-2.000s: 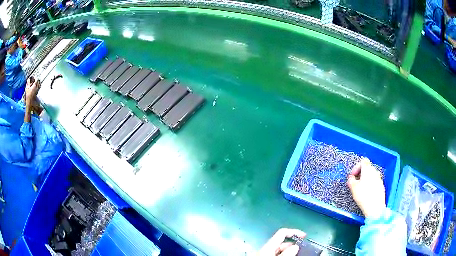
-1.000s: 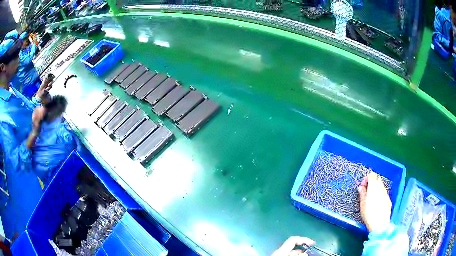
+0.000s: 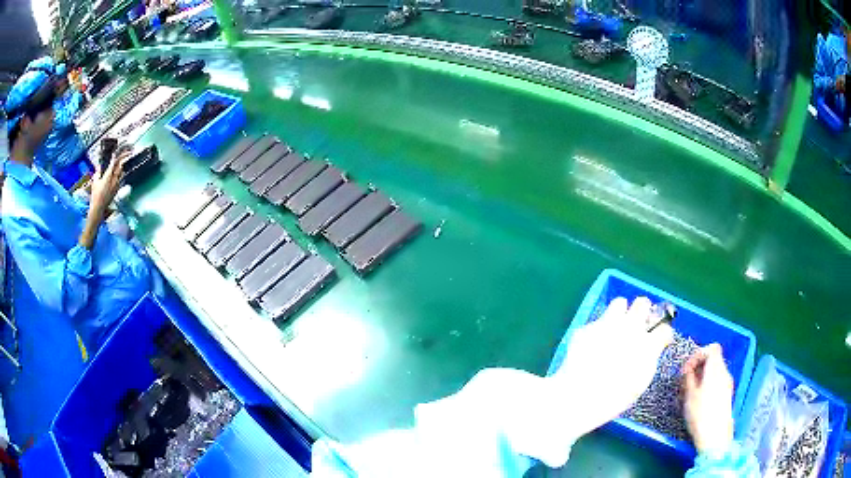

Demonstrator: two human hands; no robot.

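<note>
A blue bin (image 3: 690, 303) of loose silver pins (image 3: 658, 406) stands at the right. My left hand (image 3: 620, 345) reaches over it from the lower middle; its fingers are closed on a small dark piece (image 3: 662, 317), mostly hidden by the hand. My right hand (image 3: 709, 392) is low in the bin's right side, thumb and fingers bent close together over the pins; whether a pin is between them cannot be seen. My left forearm covers part of the bin's near left side.
Two rows of dark housings (image 3: 322, 205) lie at left, beyond a deep blue carton (image 3: 103, 373) of black parts and clear plastic. A second bin (image 3: 779, 373) with bagged fittings is at lower right. A small blue bin (image 3: 229, 121) and a person (image 3: 56, 224) are at far left.
My left hand has moved from the bottom edge up and right over the pin bin. My right hand stays in the bin. The person at left now stands more upright.
</note>
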